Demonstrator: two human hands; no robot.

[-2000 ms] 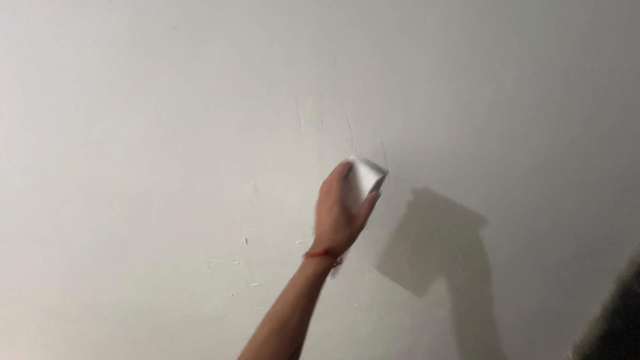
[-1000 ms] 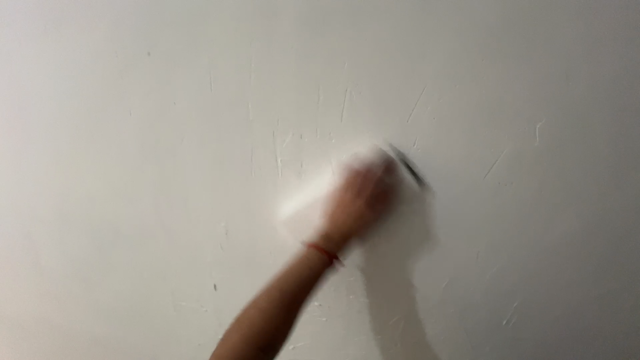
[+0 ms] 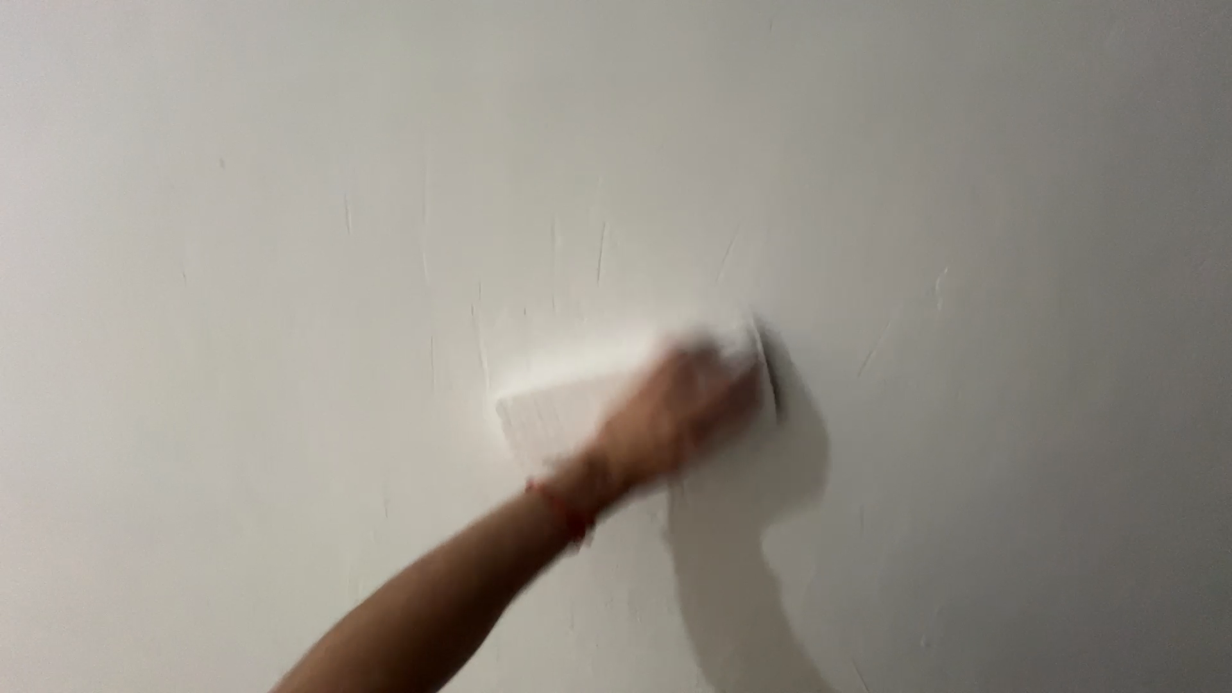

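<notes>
My left hand [image 3: 674, 409], blurred by motion, grips a flat, wide-bladed smoothing tool [image 3: 558, 419], seemingly a trowel or scraper, against the pale wall [image 3: 289, 433]. The pale blade reaches left from under the hand, and its dark, thin edge shows on the right. My fingers hide the grip. A red thread bracelet [image 3: 563, 515] is round the wrist, and the forearm comes up from the lower left. Bright light lies on the wall along the tool's upper side. My right hand is not in view.
Thin raised lines [image 3: 602, 252] and scratch-like marks run over the wall above and around the hand. A small curved ridge [image 3: 940, 287] stands out at the right. The arm's shadow [image 3: 727, 568] falls on the wall below and right of the hand.
Two seconds ago the tool was angled off the wall with a separate, blocky shadow. Now it lies broadside near the wall, its shadow close beside it. The view has also shifted.
</notes>
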